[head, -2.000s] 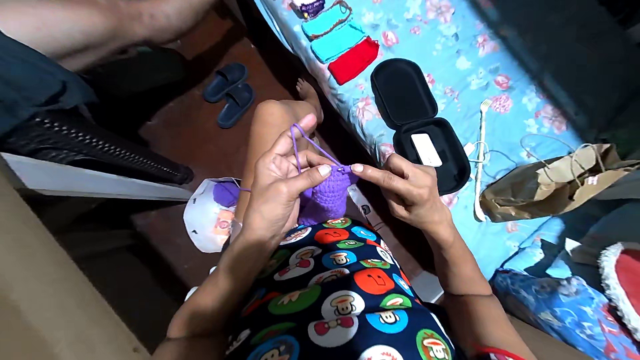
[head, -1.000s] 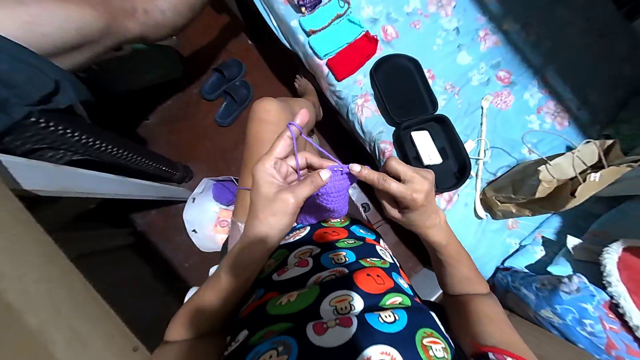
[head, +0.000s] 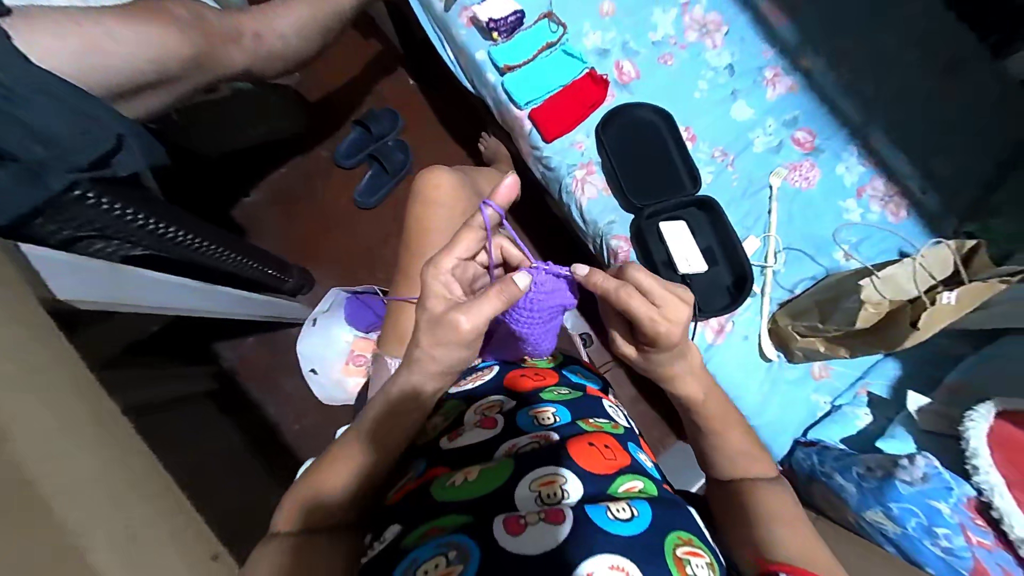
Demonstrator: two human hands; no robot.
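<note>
A purple crocheted piece [head: 538,316] hangs between my hands above my lap. My left hand [head: 468,292] pinches its upper left edge between thumb and fingers, with purple yarn [head: 490,232] looped over the raised index finger and running down to the work. My right hand [head: 644,308] is at the upper right edge, thumb and index finger closed on what looks like a thin hook, mostly hidden by the fingers. From a white bag [head: 330,352] left of my leg, which holds a purple yarn ball [head: 364,310], a strand leads towards my left hand.
On the bed's floral sheet [head: 744,56] lie red [head: 570,106] and turquoise [head: 546,76] crocheted pieces, an open black case [head: 724,232] holding a white device [head: 684,246], a white back scratcher [head: 770,272] and a brown paper bag [head: 864,320]. Slippers [head: 384,172] rest on the floor. Another person's leg [head: 176,52] is upper left.
</note>
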